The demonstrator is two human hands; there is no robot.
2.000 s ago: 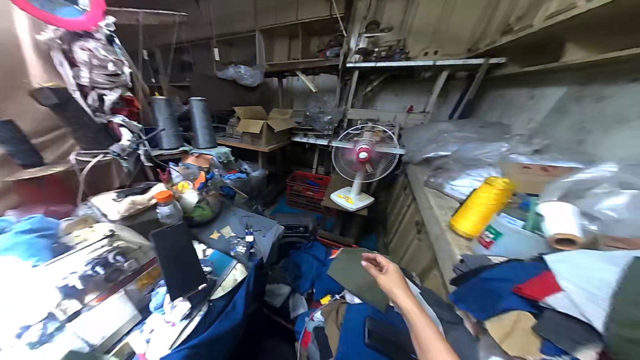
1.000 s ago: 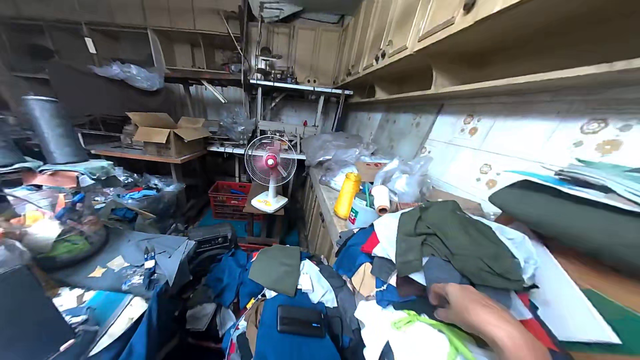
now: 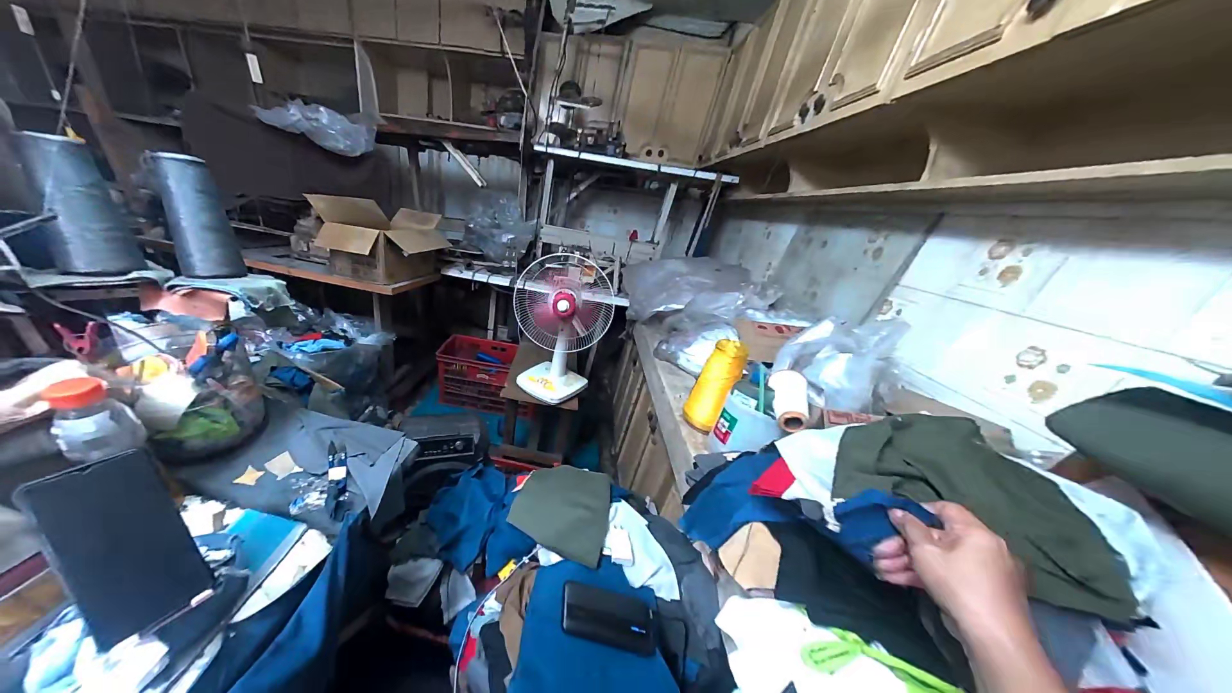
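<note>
At the right, my right hand (image 3: 962, 568) pinches a piece of blue fabric (image 3: 871, 525) on the heap of cloth pieces. Dark green fabric (image 3: 924, 472) lies over white cloth just behind and beside my fingers. Below them are black cloth (image 3: 828, 577) and a white piece with a lime-green strip (image 3: 852, 654). Left of the hand, an olive cloth piece (image 3: 565, 510) rests on the lower pile, and a black power bank or similar flat device (image 3: 608, 618) lies on blue fabric. My left hand is out of view.
A yellow thread cone (image 3: 715, 385) and white cone (image 3: 790, 399) stand on the right counter (image 3: 669, 385). Ahead are a pedestal fan (image 3: 563, 318), a red crate (image 3: 472, 371) and an open cardboard box (image 3: 375, 241). A black tablet-like panel (image 3: 114, 549) and a jar (image 3: 91, 423) are at left.
The view has swung right. My right hand was at the olive cloth two seconds ago, then moved to the heap at right. Blue fabric now shows between its fingers.
</note>
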